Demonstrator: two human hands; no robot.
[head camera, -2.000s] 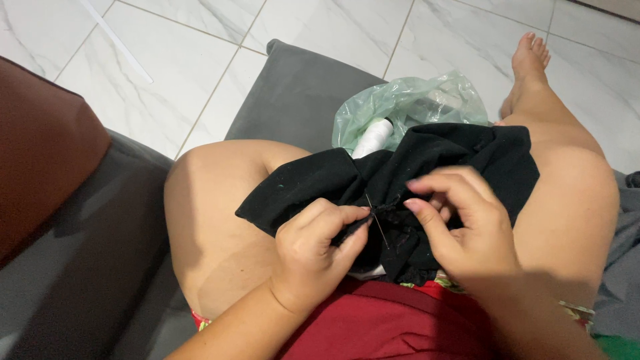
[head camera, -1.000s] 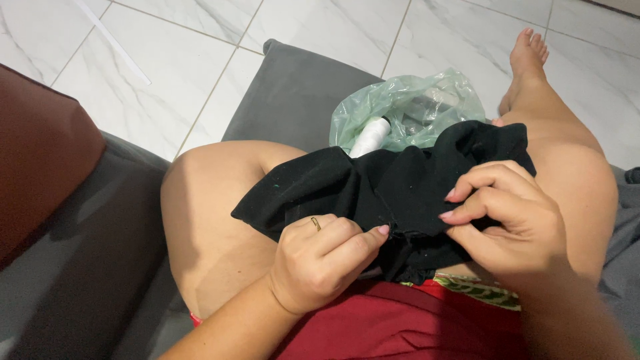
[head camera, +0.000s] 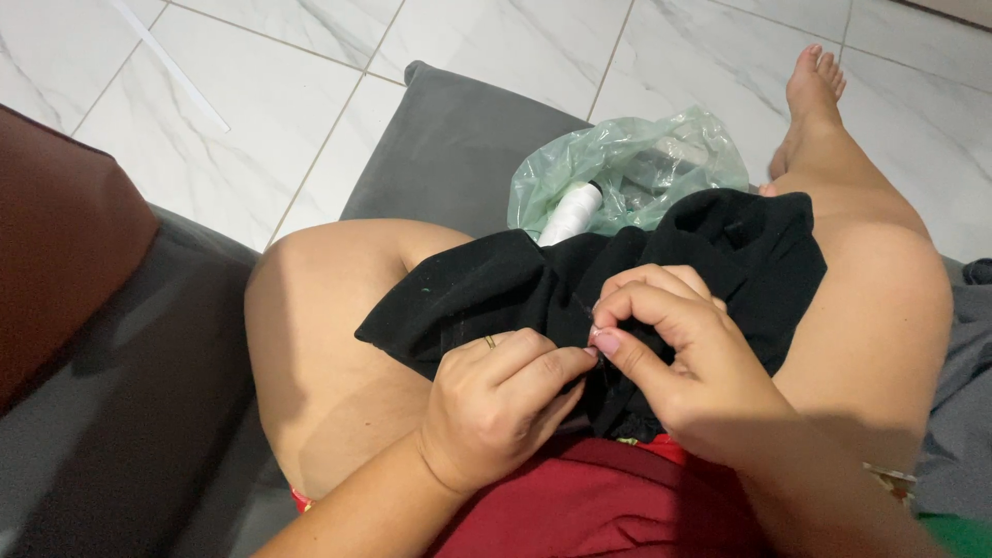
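A black cloth garment (head camera: 488, 287) lies bunched across my lap. My left hand (head camera: 511, 387), with a ring on one finger, pinches an edge of the fabric between thumb and forefinger. Close against it, my right hand (head camera: 666, 341) has its thumb and forefinger pressed together at the same spot; a thin dark line shows beside them, too blurred to tell if it is needle or thread. Behind the garment a white spool of thread (head camera: 572, 213) leans in a translucent green plastic bag (head camera: 535, 174).
The bag rests on a grey upholstered seat (head camera: 457, 132) between my legs. A brown cushion or backrest (head camera: 62, 248) stands at the left. A narrow white strip (head camera: 174, 66) lies on the marble-look tile floor (head camera: 256, 101).
My right hand has come left, from apart over the cloth to meeting my left fingertips. A needle showed between my hands two seconds ago; it is not clearly visible now.
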